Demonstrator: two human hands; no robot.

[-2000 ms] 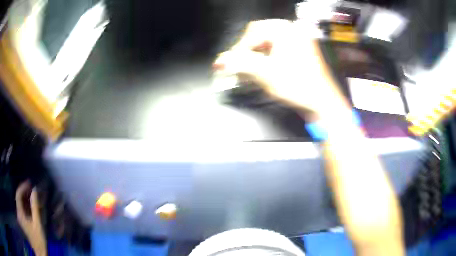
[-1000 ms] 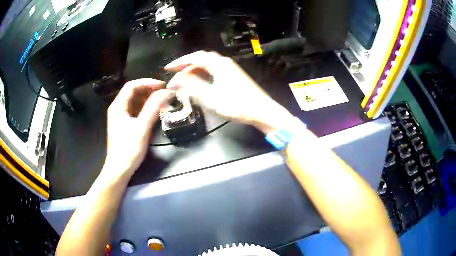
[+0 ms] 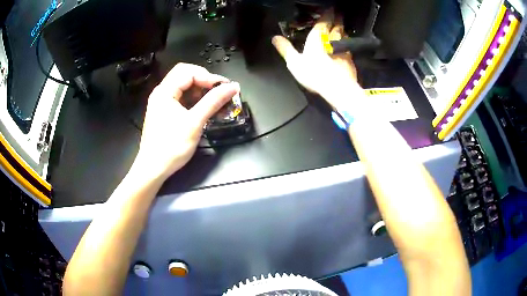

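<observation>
My left hand point(image 3: 179, 118) is at the black fixture point(image 3: 230, 132) in the middle of the black table. Its thumb and fingers pinch a small silvery module point(image 3: 234, 103) at the top of the fixture; whether the module is seated cannot be told. My right hand point(image 3: 325, 66) reaches to the dark mechanism at the back, with thumb and fingers apart and nothing seen in it. A black bar point(image 3: 357, 44) with a yellow band crosses in front of its fingers.
A thin black cable point(image 3: 283, 125) curves beside the fixture. A black box-like unit point(image 3: 107, 34) stands back left. The grey panel point(image 3: 260, 222) has white point(image 3: 141, 269) and orange point(image 3: 178, 267) buttons. A pocket tray point(image 3: 475, 196) is at right, a white fan point(image 3: 277, 284) at bottom centre.
My right hand has left the fixture area and moved back and right to the dark mechanism. My left hand stays at the fixture. The view has shifted slightly.
</observation>
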